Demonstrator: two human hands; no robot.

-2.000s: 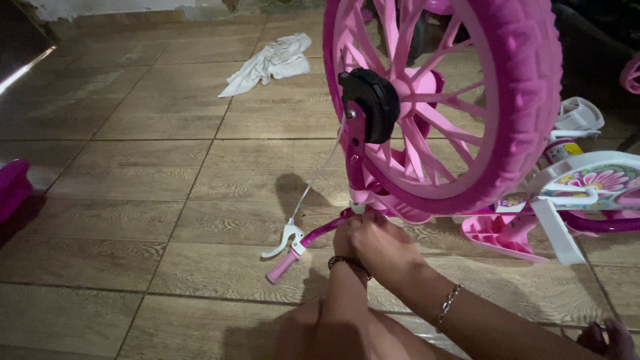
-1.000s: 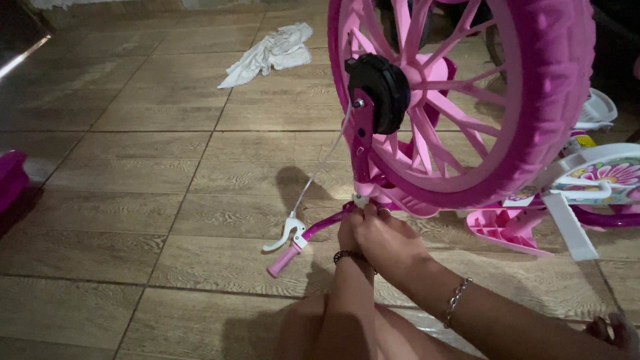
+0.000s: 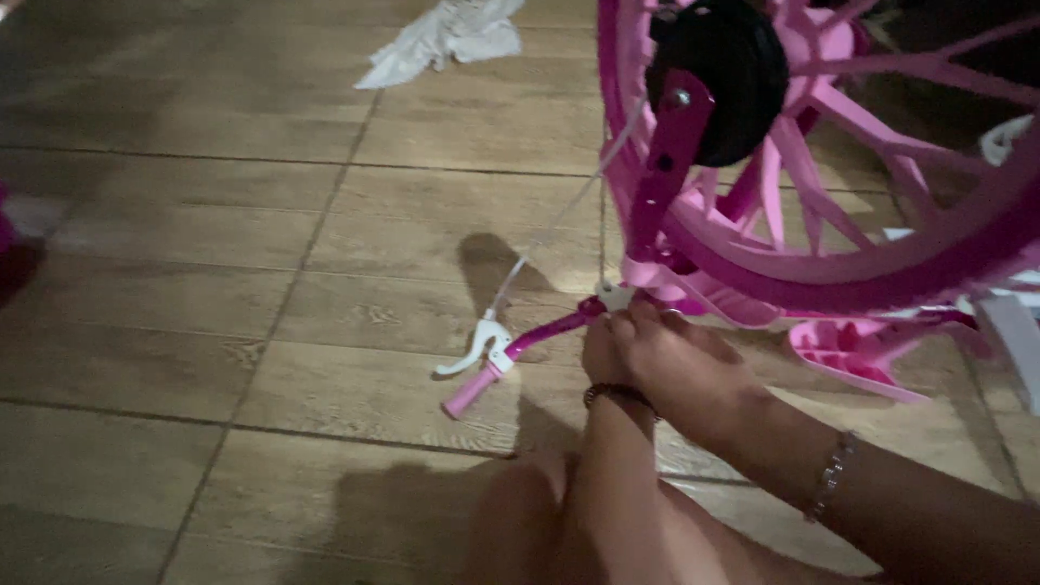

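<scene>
A child's pink bicycle stands upside down, its front wheel (image 3: pixel 845 280) raised beside the magenta fork (image 3: pixel 662 175). Both hands are together at the handlebar stem, next to a white bracket (image 3: pixel 615 296). My left hand (image 3: pixel 605 349), with a dark beaded bracelet at the wrist, is partly covered by my right hand (image 3: pixel 682 357); a clear bracelet circles the right wrist. What the fingers grip is hidden. From there the magenta handlebar (image 3: pixel 552 329) runs left to a white brake lever (image 3: pixel 479 345) and a pink grip (image 3: pixel 471 392). A thin cable (image 3: pixel 561 215) rises from the lever toward the black hub drum (image 3: pixel 723 81).
A crumpled white cloth (image 3: pixel 447 41) lies on the wood-look tile floor (image 3: pixel 268 325) at the top. Under the wheel at right is a pink plastic part (image 3: pixel 849 357), near a white bar (image 3: pixel 1011 341). A magenta object (image 3: pixel 4 219) shows at the left edge.
The view has moved closer to the handlebar. Both hands stay together at the stem, with no plain change in their hold.
</scene>
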